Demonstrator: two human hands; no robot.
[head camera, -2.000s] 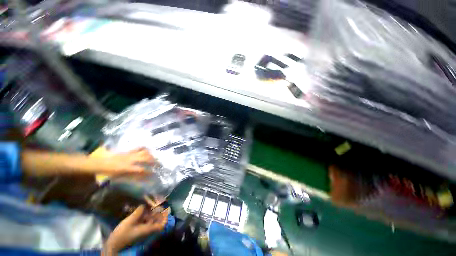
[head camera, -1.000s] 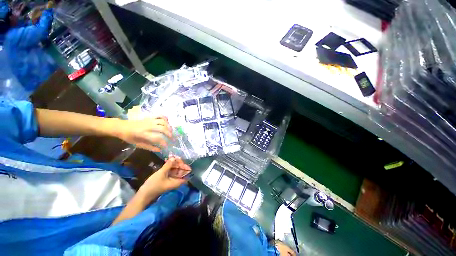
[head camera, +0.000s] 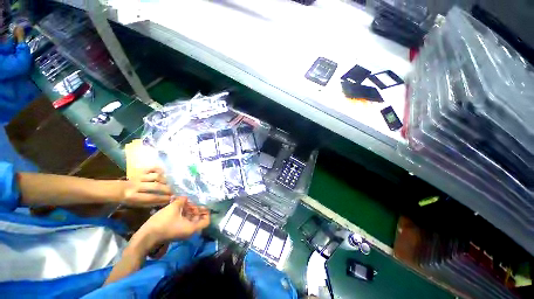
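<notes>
Crinkled clear plastic bags (head camera: 175, 134) lie in a shiny pile at mid-left, with several dark-bordered phone panels (head camera: 227, 145) on or in them. My left hand (head camera: 147, 190) is at the pile's near edge, its curled fingers on the bag film. My right hand (head camera: 178, 219) is just below, palm partly up and fingers bent; its fingertips meet the left hand. I cannot tell whether it holds anything. A small tray with a row of pale-window panels (head camera: 253, 233) lies to the right of my right hand. Clear large trays with a keypad part (head camera: 291, 171) lie right of the bags.
A white shelf (head camera: 246, 55) crosses above the green bench, bearing dark parts (head camera: 360, 87) and stacked clear trays (head camera: 462, 93). Another person's dark hair (head camera: 202, 280) and blue sleeve (head camera: 269, 281) are at bottom centre. A phone unit (head camera: 360, 270) lies at right. A yellow piece (head camera: 136, 160) is left of the bags.
The blurred view has steadied, and the scene has shifted slightly in the frame. My hands have come together at the bags' near edge; my left hand has moved down and left.
</notes>
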